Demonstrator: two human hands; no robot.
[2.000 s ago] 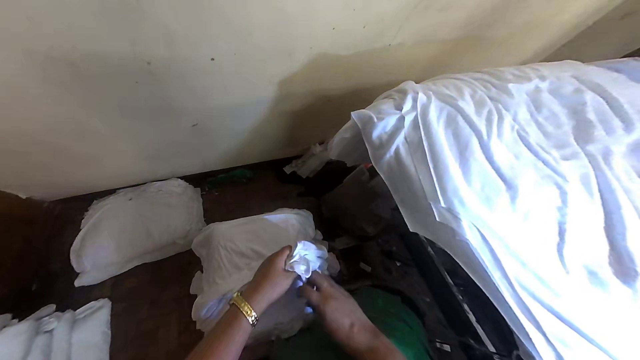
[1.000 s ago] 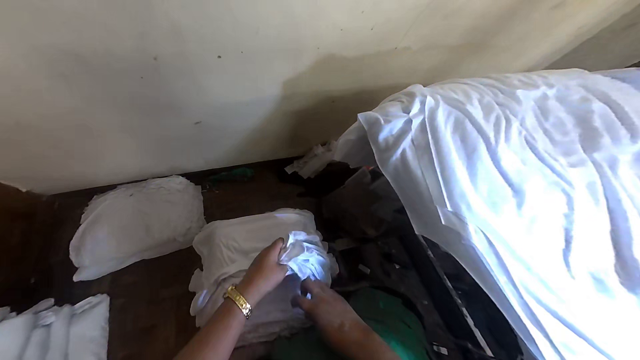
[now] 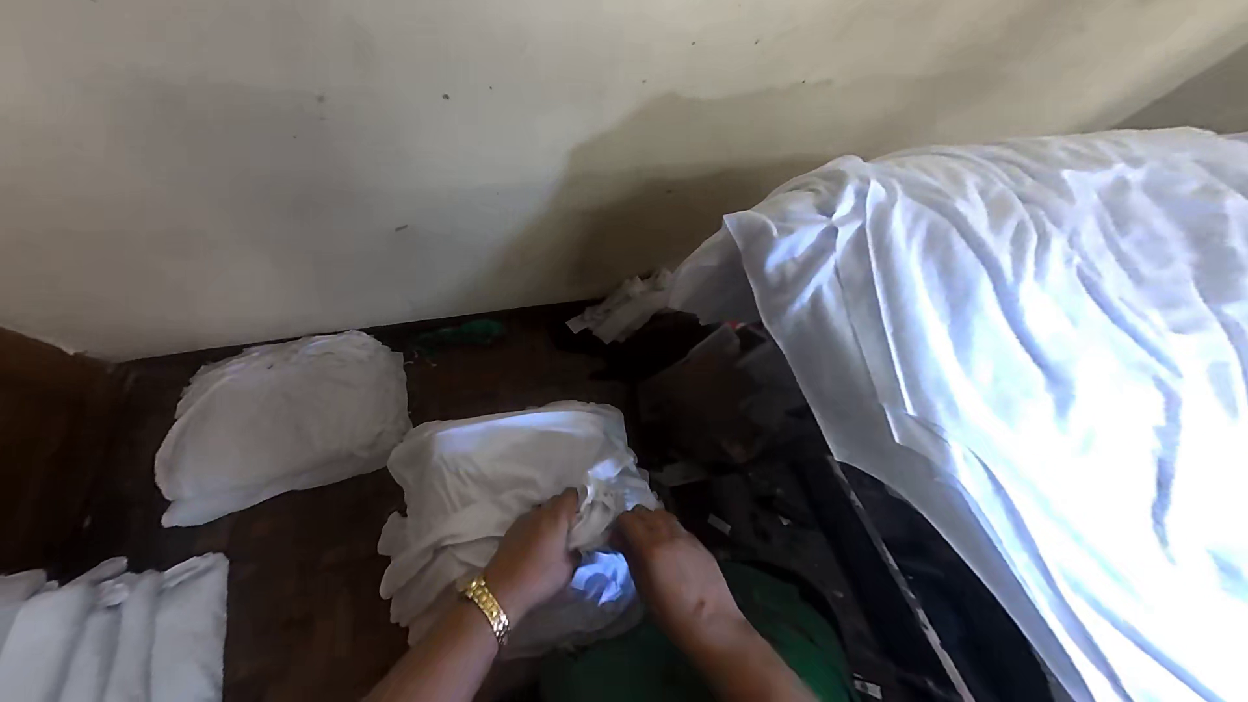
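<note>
Above a stack of white cloth pieces [image 3: 507,453] on the floor, both my hands are on a bunched white cloth [image 3: 601,502]. My left hand [image 3: 541,551], with a gold-coloured watch or bracelet [image 3: 486,609] at its wrist, grips the bunch from the left. My right hand [image 3: 668,561] holds its right side, fingers curled in and fingertips partly hidden. Some of the cloth hangs below and between the hands, over the front of the stack.
Another white cloth stack [image 3: 288,424] lies near the wall, and folded white cloths [image 3: 127,629] at lower left. White fabric [image 3: 1024,292] drapes over a raised surface at right. Green material [image 3: 760,634] is below my right arm. Scraps and a green item [image 3: 463,332] lie on the dark floor.
My right hand, loosely beside the cloth a second ago, now closes on it. The bunched cloth hung more spread a second ago and is now gathered between both hands.
</note>
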